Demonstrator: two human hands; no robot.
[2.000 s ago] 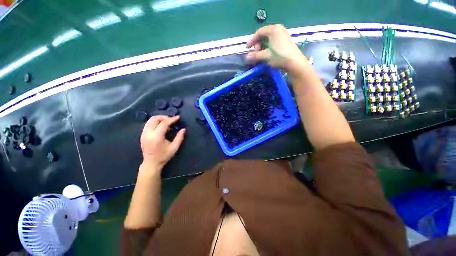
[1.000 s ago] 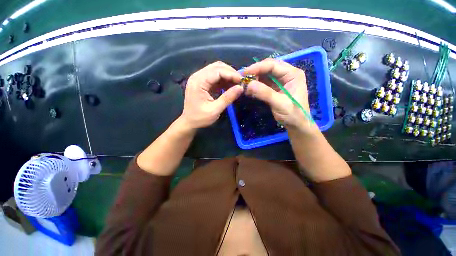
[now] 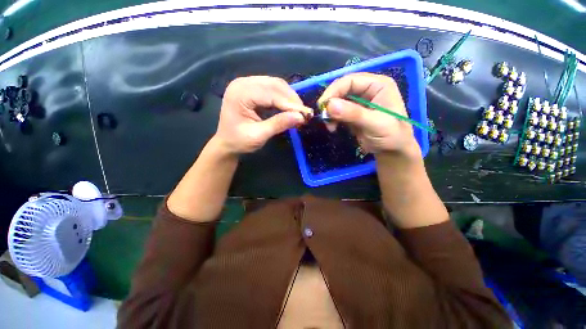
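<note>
My left hand (image 3: 254,115) is over the left edge of the blue tray (image 3: 339,178), thumb and forefinger pinching a tiny dark part (image 3: 310,112). My right hand (image 3: 372,112) is just to its right over the tray, its fingertips on a small gold and white component (image 3: 324,110), with a small gap between the two parts. A thin green strip (image 3: 392,114) also lies in my right hand and sticks out to the right past the wrist. The tray holds many small black parts (image 3: 328,151). My fingers hide most of both held parts.
Gold-white boards stand in a panel (image 3: 545,138) and in loose rows (image 3: 501,115) at right, with green strips (image 3: 567,80) behind. Black housings (image 3: 17,99) lie far left, others nearer the tray (image 3: 191,99). A white fan (image 3: 48,234) is at lower left, the conveyor edge (image 3: 257,14) behind.
Since one second ago my hands have parted slightly, from touching around one component to holding separate small parts. The green strip has swung flatter. Two seconds ago my hands were apart, on either side of the tray.
</note>
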